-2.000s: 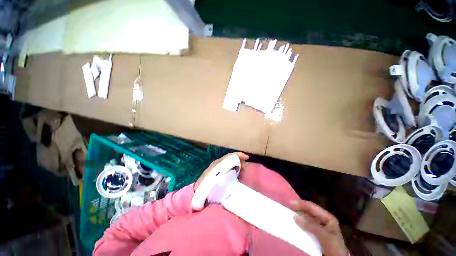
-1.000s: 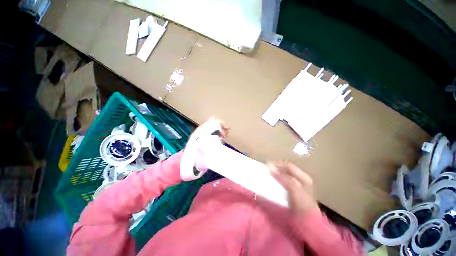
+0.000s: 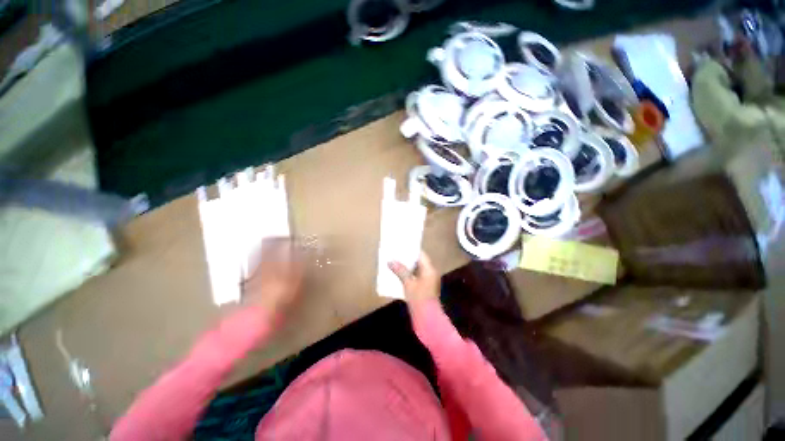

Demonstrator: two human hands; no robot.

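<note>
A white arm (image 3: 399, 241) lies over the cardboard-covered bench (image 3: 338, 211), prongs toward the belt. My right hand (image 3: 419, 280) grips its near end, thumb on top. The white arm stack (image 3: 245, 224) lies to the left, fanned side by side, prongs also toward the belt. My left hand (image 3: 277, 271) is blurred at the stack's near right side; its fingers and any hold are not clear. Round white heads (image 3: 542, 179) with dark or pale centres are heaped to the right of the held arm.
The dark green belt (image 3: 241, 95) runs behind the bench, with a round head (image 3: 379, 19) on it. A yellow label (image 3: 568, 260) is below the heap. An orange ring (image 3: 648, 116) is beyond it. Cardboard boxes (image 3: 611, 344) stand at lower right; pale sheets (image 3: 52, 181) are at left.
The view has swung right. The joined head-and-arm unit has left my hands and is not in view. My right hand now holds a single arm; my left hand has moved to the stack.
</note>
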